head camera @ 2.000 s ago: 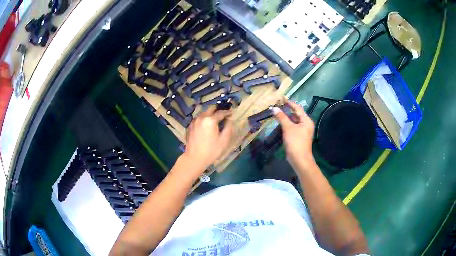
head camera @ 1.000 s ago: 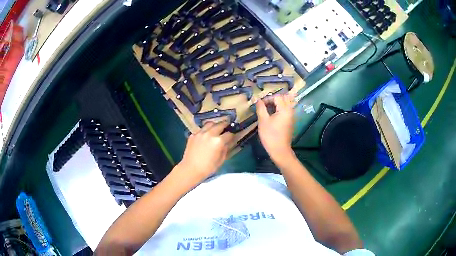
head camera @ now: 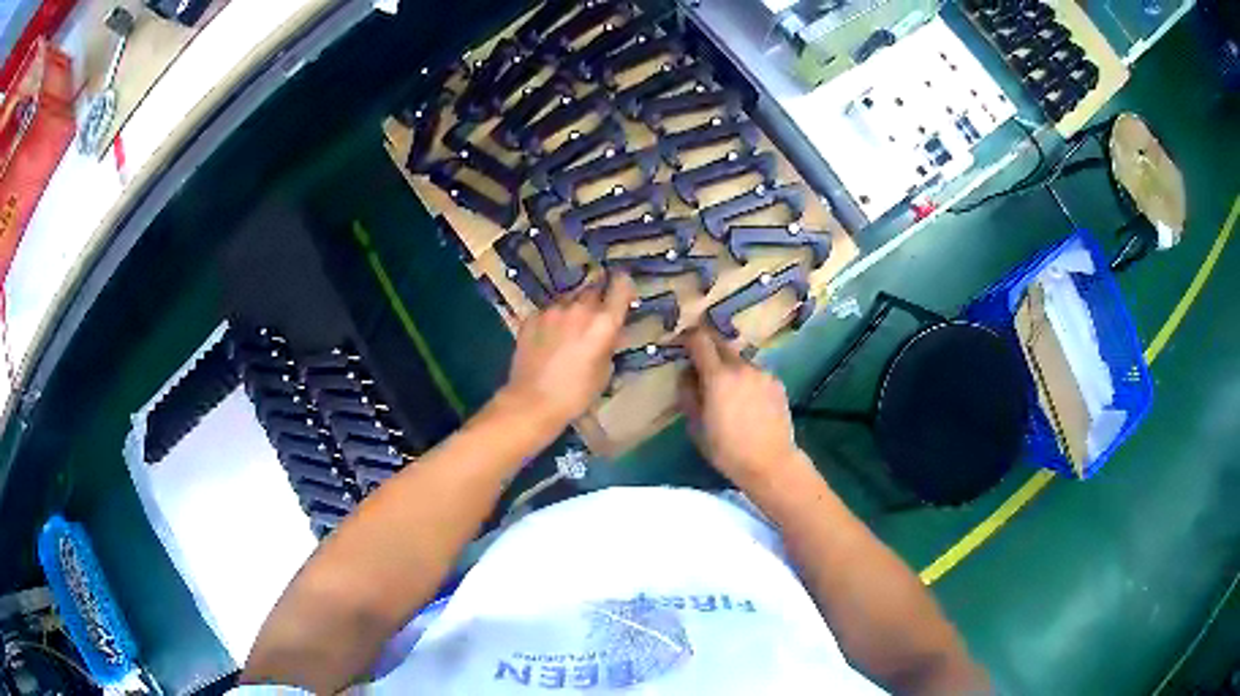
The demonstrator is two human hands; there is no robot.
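Observation:
Many black C-shaped handles lie in rows on a tan cardboard sheet. My left hand is at the sheet's near part, its fingers against handles there; its exact hold is hidden. My right hand has its fingertips on the right end of another black handle, which lies low between my two hands. Small bright silver spots show on the handles.
Black parts with silver tips stand in rows beside white sheets at left. A metal fixture is beyond the cardboard. A black stool and blue crate are at right.
A handle now lies at the cardboard's right edge where my right hand was. My right hand has moved nearer my body, and my left hand slightly up and right. The view has shifted a little.

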